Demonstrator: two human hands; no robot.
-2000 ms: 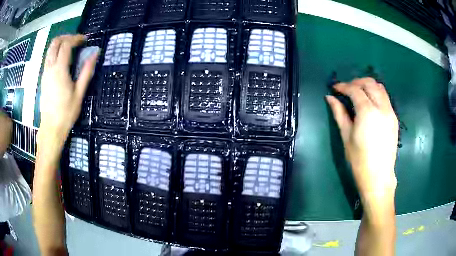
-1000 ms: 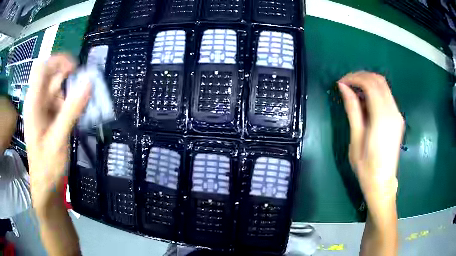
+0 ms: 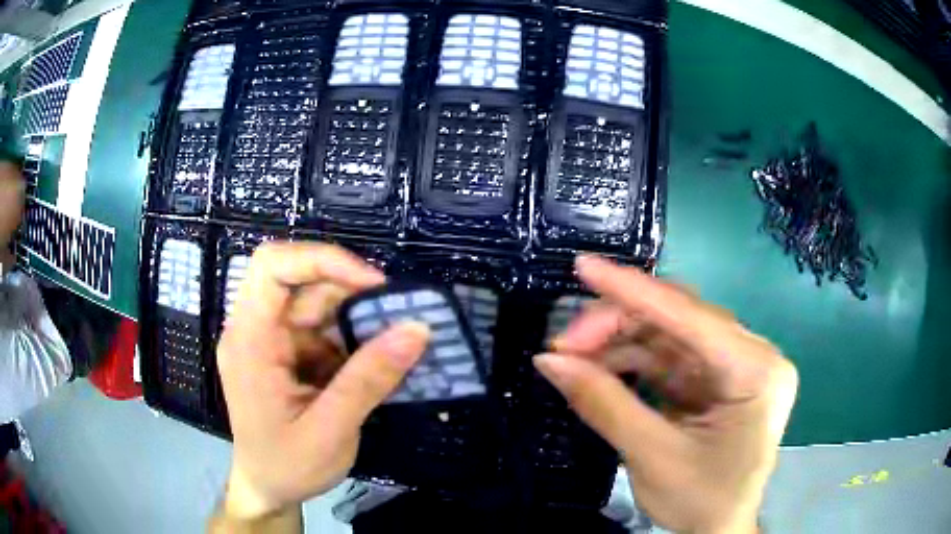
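Note:
A black keypad housing with pale keys point(image 3: 443, 360) is in my left hand point(image 3: 302, 375), thumb on the keypad, tilted above the lower row of the black blister tray point(image 3: 655, 136). My right hand point(image 3: 683, 381) is just right of the housing, not touching it, with thumb and fingers curled close together. It is blurred, and I cannot tell whether a small part is between the fingertips. The tray's upper row shows housings seated in pockets, and one pocket second from left point(image 3: 273, 125) has no keypad. Both hands hide much of the lower row.
A heap of small black parts point(image 3: 808, 214) lies on the green bench point(image 3: 720, 78) right of the tray, with a few loose pieces point(image 3: 730, 148) beside it. Striped sheets point(image 3: 68, 245) lie at the left. Part of another person point(image 3: 31, 323) shows at the left edge.
My left hand has lifted the housing from the tray's left side and brought it to the centre. My right hand has moved left from the black heap towards it. The view has shifted.

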